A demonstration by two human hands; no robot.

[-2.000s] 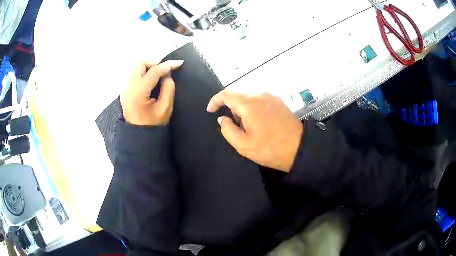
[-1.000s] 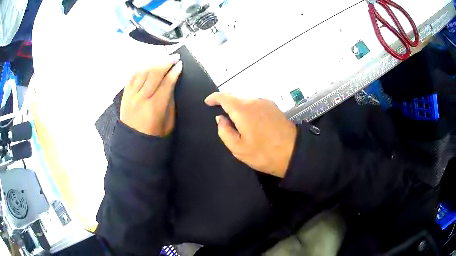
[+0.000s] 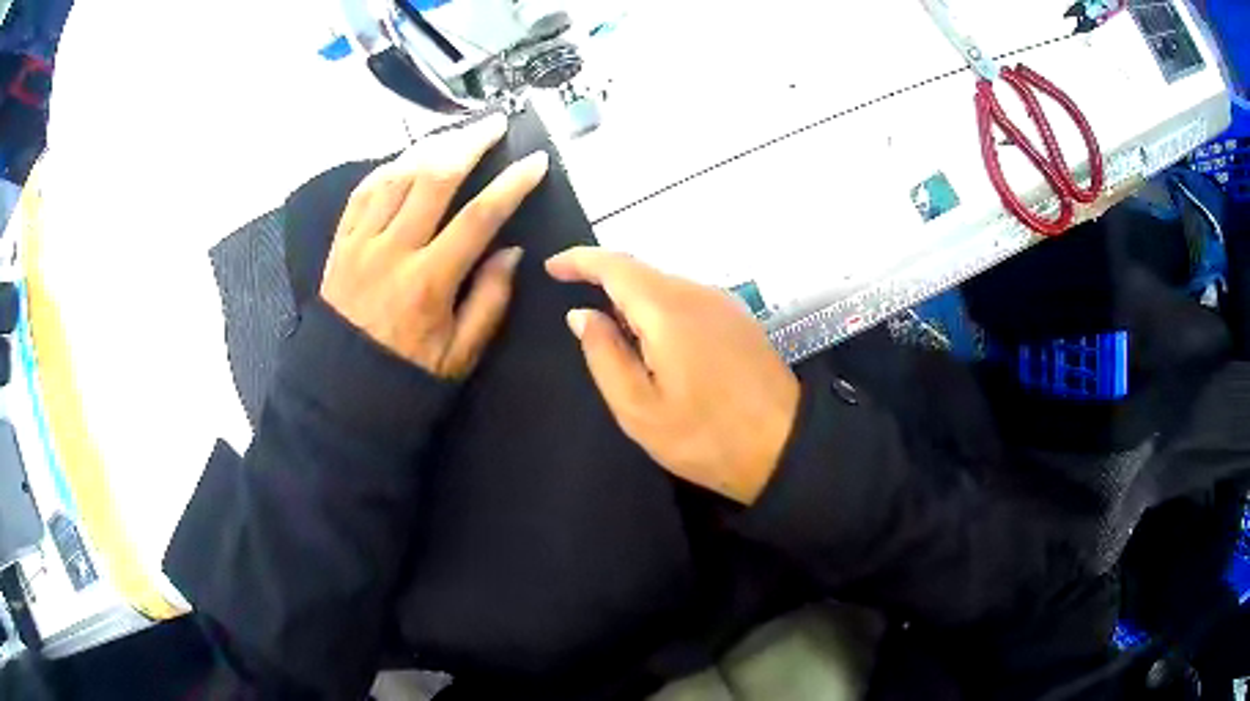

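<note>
A black fabric panel [image 3: 535,452] lies on the white machine table and hangs towards my lap. Its narrow top end is at the presser foot and needle area [image 3: 516,99]. A ribbed dark grey fabric side [image 3: 251,308] shows at the left, beyond my left sleeve. My left hand [image 3: 425,247] lies flat on the panel with fingers spread, its fingertips just below the presser foot. My right hand [image 3: 685,370] rests at the panel's right edge, thumb and forefinger apart on the cloth. Whether the right fingers pinch any cloth is hard to tell.
Scissors with red handles [image 3: 1038,148] lie on the table at the right. A marked ruler strip [image 3: 823,336] runs along the front edge. A blue plastic basket [image 3: 1076,366] shows below the table at the right. The curved table edge [image 3: 69,425] is at the left.
The panel's top end has moved up to the presser foot. My left hand has moved up with it and its fingers have spread. The view has shifted, and the scissors appear further left.
</note>
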